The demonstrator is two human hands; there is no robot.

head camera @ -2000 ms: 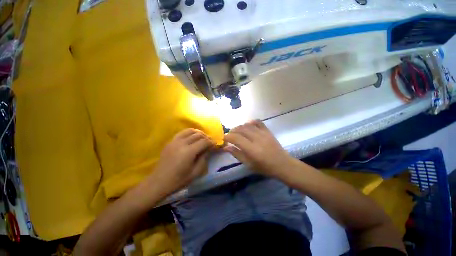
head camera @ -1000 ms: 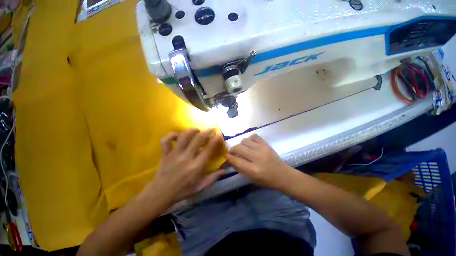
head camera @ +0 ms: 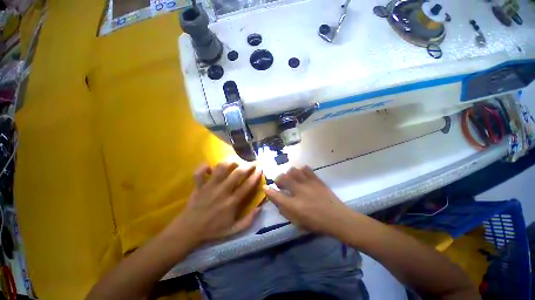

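A large yellow fabric panel (head camera: 146, 152) lies over the left of the table, its right edge under the lit end of the sewing machine head (head camera: 352, 76). My left hand (head camera: 220, 202) lies flat on the fabric edge with fingers spread. My right hand (head camera: 308, 196) is just right of it, its fingertips at the fabric's edge in front of the presser foot area (head camera: 276, 157). Bright lamp glare hides the needle. Whether my right fingers pinch the cloth cannot be told.
A blue plastic basket (head camera: 507, 225) with yellow pieces stands at the lower right. Red and black cables (head camera: 484, 124) lie at the bed's right end. Grey cloth (head camera: 287, 269) covers the lap. A red-handled tool (head camera: 8, 282) is at the left edge.
The view has shifted, so more of the machine's top shows. Both hands and the fabric edge are now closer to the presser foot. My left hand has flattened onto the cloth since the earliest frame.
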